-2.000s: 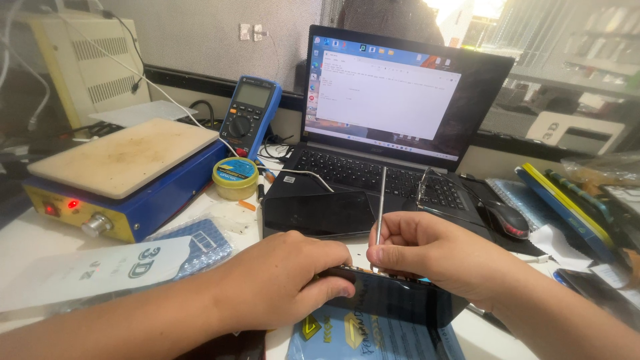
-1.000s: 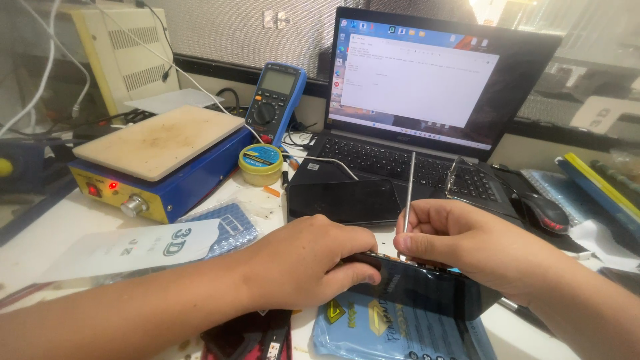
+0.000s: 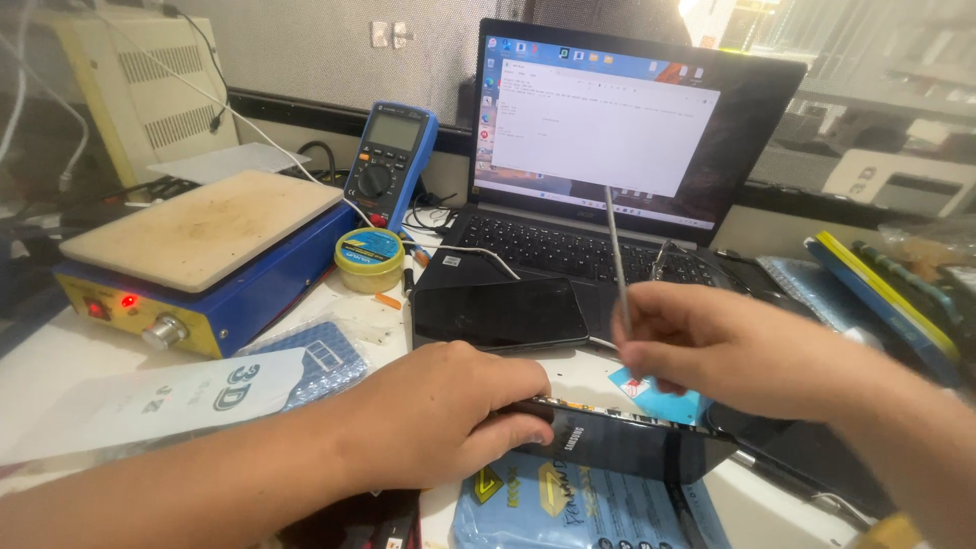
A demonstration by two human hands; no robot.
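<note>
My left hand [image 3: 457, 415] grips one end of an opened Samsung phone [image 3: 633, 438], which stands tilted on its long edge with internal parts showing along the top. Between the thumb and fingers of my right hand [image 3: 686, 343] is a thin metal rod-like tool [image 3: 615, 252], held nearly upright above the phone and apart from it. The tool's lower end is hidden by my fingers. Under the phone lies a blue printed plastic pouch [image 3: 587, 503]. A second, dark-screened phone [image 3: 499, 311] rests at the front edge of the laptop [image 3: 564, 259], with a white cable near it.
On the left stands a blue and yellow heating plate [image 3: 206, 229] with its red light lit. Behind it leans a blue multimeter [image 3: 389, 164], near a yellow round tin [image 3: 370, 261]. Bubble wrap [image 3: 328, 354] lies left. A blue card [image 3: 663, 400] lies beyond the held phone.
My right hand with the tool has lifted away from the phone's top edge, where it was a second ago. The blue card behind has come into sight. My left hand still holds the phone.
</note>
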